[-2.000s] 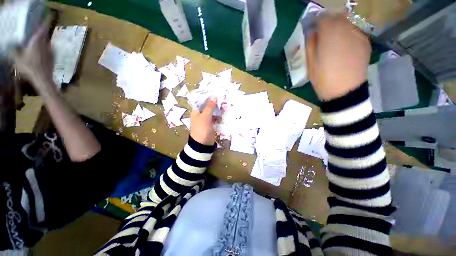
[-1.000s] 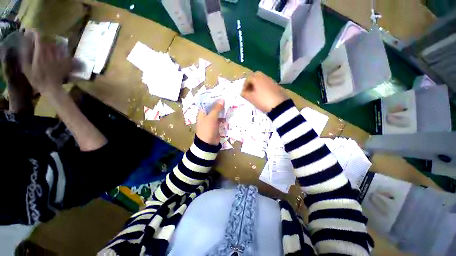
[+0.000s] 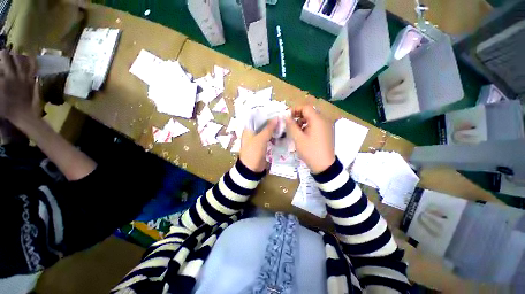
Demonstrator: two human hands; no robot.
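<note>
My left hand [image 3: 256,148] holds a small bunch of white papers [image 3: 262,116] over the central heap. My right hand [image 3: 314,136] is beside it, its thumb and fingers pinched at the right edge of the same papers. Small white cards [image 3: 210,86], some with red print and pointed corners, lie loose on the brown cardboard [image 3: 155,129]. White leaflets [image 3: 388,175] lie in piles to the right of my right hand, and another pile [image 3: 172,95] lies to the left of the heap. Part of the heap is hidden under my hands.
Open retail boxes [image 3: 397,95] with raised flaps stand on the green belt [image 3: 299,66] and at right. A grey rail [image 3: 469,155] runs between boxes. At left, a person in black [image 3: 52,189] has their hands near a leaflet stack [image 3: 92,60]. Something blue lies below the bench edge.
My right hand has come from the boxes at upper right to the heap, then down to meet my left hand at the held papers. The neighbour's hands have moved left.
</note>
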